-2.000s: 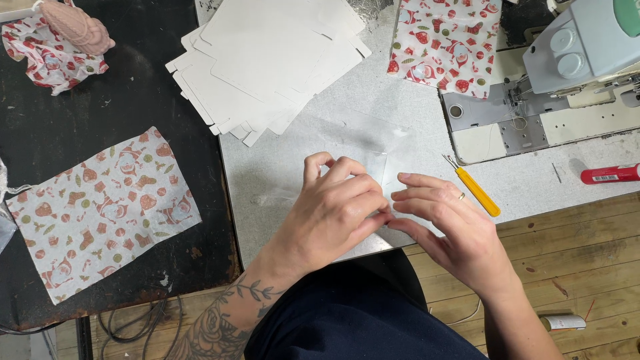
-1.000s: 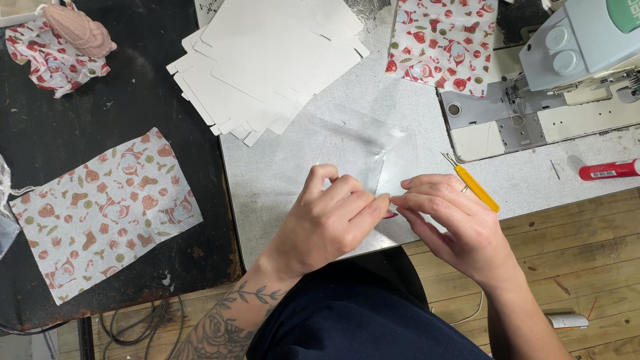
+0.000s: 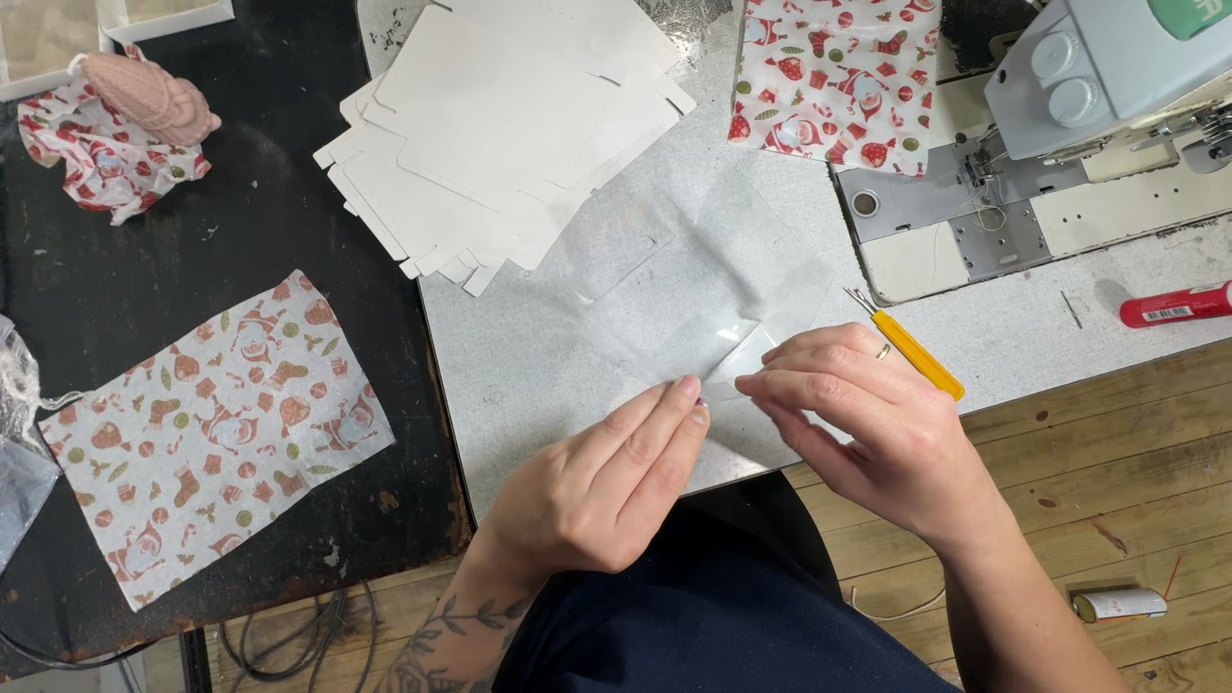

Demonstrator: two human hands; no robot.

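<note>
A clear plastic sheet with fold lines lies on the light grey tabletop. My left hand is at its near edge, fingers together and fingertips on the plastic; a small reddish bit shows at the fingertips, too small to name. My right hand, a ring on one finger, is bent just right of the sheet's near corner, thumb and fingers slightly apart. Whether it touches the plastic is hard to tell. A seam ripper with a yellow handle lies beside my right hand.
White die-cut card blanks are stacked behind the sheet. A sewing machine and red tube are at right, patterned paper behind. On the black table at left lie another patterned sheet and a pink figurine on crumpled paper.
My left hand's fingers, curled two seconds ago, have straightened and come together. My right hand stays close by the plastic's near corner.
</note>
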